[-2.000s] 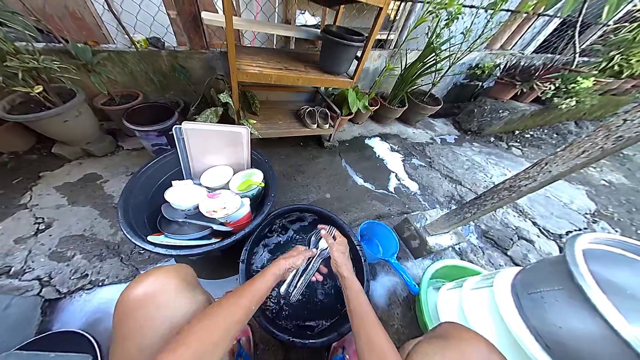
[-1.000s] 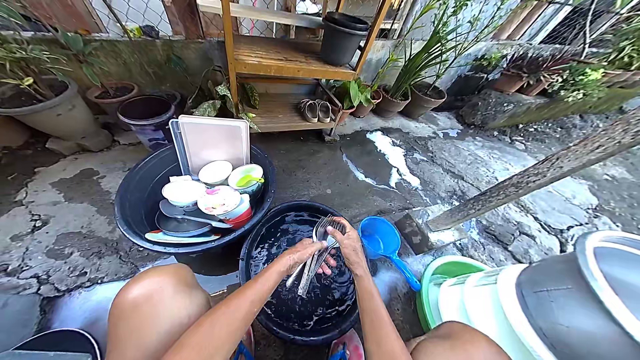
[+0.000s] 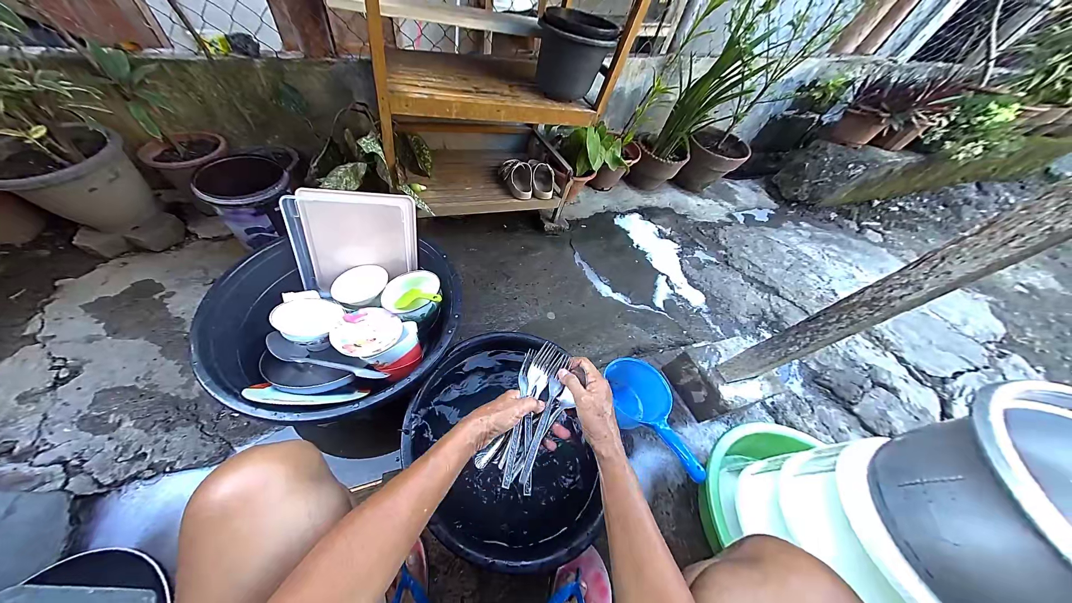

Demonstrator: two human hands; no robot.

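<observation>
A bundle of metal forks and spoons (image 3: 536,402) is held between both hands above a black basin of water (image 3: 502,528). My left hand (image 3: 501,417) grips the bundle from the left, around the handles. My right hand (image 3: 591,402) closes on its right side near the fork and spoon heads; some of its fingers are hidden behind the cutlery. The fork tines point up and away, the handles down toward the water. Just right of the basin lies a blue plastic dipper (image 3: 641,394).
A larger black tub (image 3: 209,360) at the left holds bowls, a pan, a ladle and upright trays (image 3: 360,234). At the right stand a green basin (image 3: 716,494) and stacked white and grey containers (image 3: 930,502). Behind are a wooden shelf (image 3: 469,84) and potted plants; a slanted post (image 3: 904,285) rises at right.
The hands have shifted slightly on the cutlery, which stays held over the basin throughout. The forks' heads are more fanned out than two seconds ago.
</observation>
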